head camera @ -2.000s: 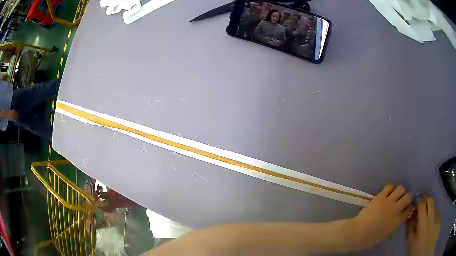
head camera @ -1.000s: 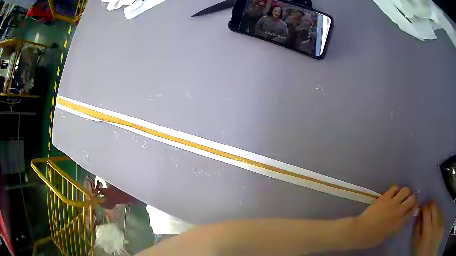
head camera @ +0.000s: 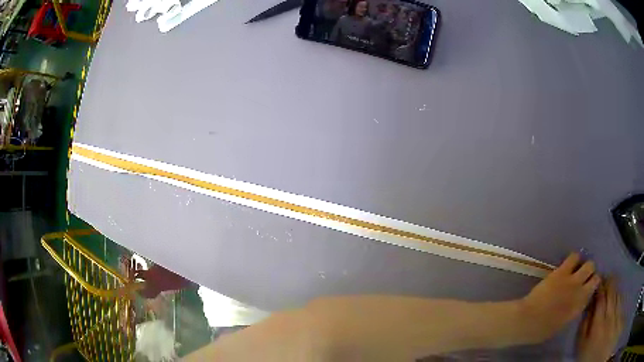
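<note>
A long white fabric strip (head camera: 265, 204) lies across the grey padded table, running from the left edge down to the right. A thin tan-orange template strip (head camera: 233, 191) lies along its middle, with white showing on both sides. My left hand (head camera: 563, 291) is at the strip's right end, fingers bent down on it and covering the end. My right hand (head camera: 601, 322) is just right of it, close to the left fingertips, fingers together and slightly blurred. I cannot tell what its fingertips hold.
A dark iron (head camera: 630, 223) is cut off at the right edge. A smartphone (head camera: 367, 30) lies over black shears (head camera: 274, 10) at the far side. White strip piles (head camera: 573, 15) lie at the far right and far left. A yellow wire basket (head camera: 95, 300) stands beyond the table's lower left.
The whole view has shifted slightly. Both hands remain at the strip's right end, a little farther right in the picture. The strip and template keep their layout.
</note>
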